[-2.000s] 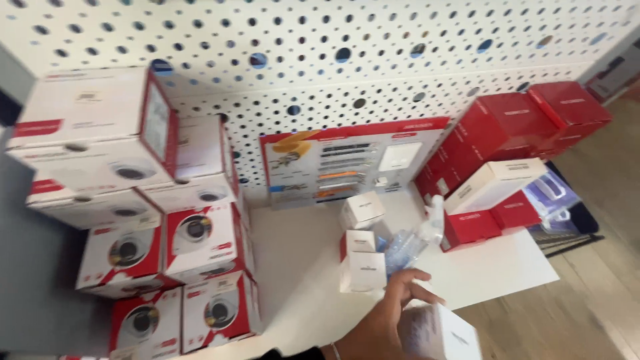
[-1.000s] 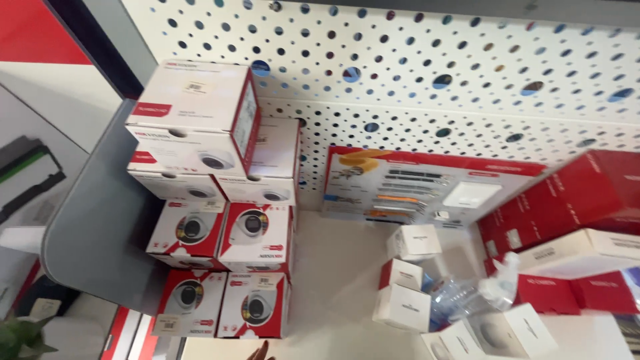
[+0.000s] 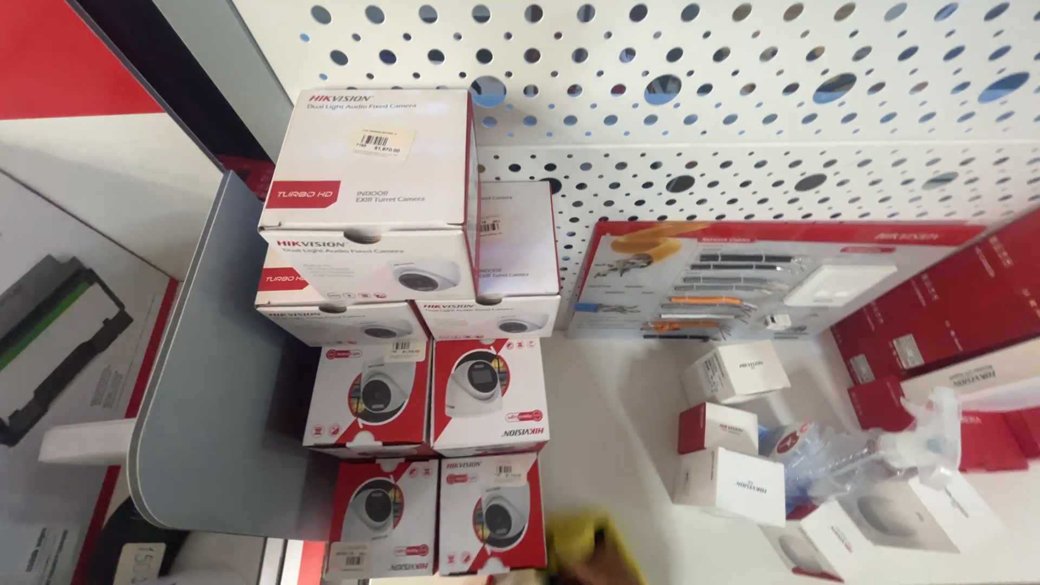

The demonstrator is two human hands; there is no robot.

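At the bottom edge, blurred and mostly cut off, is a hand, seemingly my right hand (image 3: pixel 601 566), with a yellow cloth (image 3: pixel 573 532) bunched around it. It is just right of the lowest boxes in a stack of Hikvision camera boxes (image 3: pixel 491 516). My left hand is out of view. White and red-and-white turret camera boxes (image 3: pixel 370 162) are piled on the left side of the white shelf (image 3: pixel 617 431). A clear spray bottle with a white trigger head (image 3: pixel 861 455) lies among small white boxes (image 3: pixel 731 487) on the right.
A grey divider panel (image 3: pixel 211 390) stands left of the stack. Behind is a white perforated back panel (image 3: pixel 617 106). A display board with network cables (image 3: pixel 707 280) leans against it. Red boxes (image 3: pixel 942 309) and a long white box (image 3: pixel 991 378) are at the right.
The hand that was at the small white boxes has left them, and two more white boxes lie by the spray bottle. A yellow cloth has come into view. The view has swung left.
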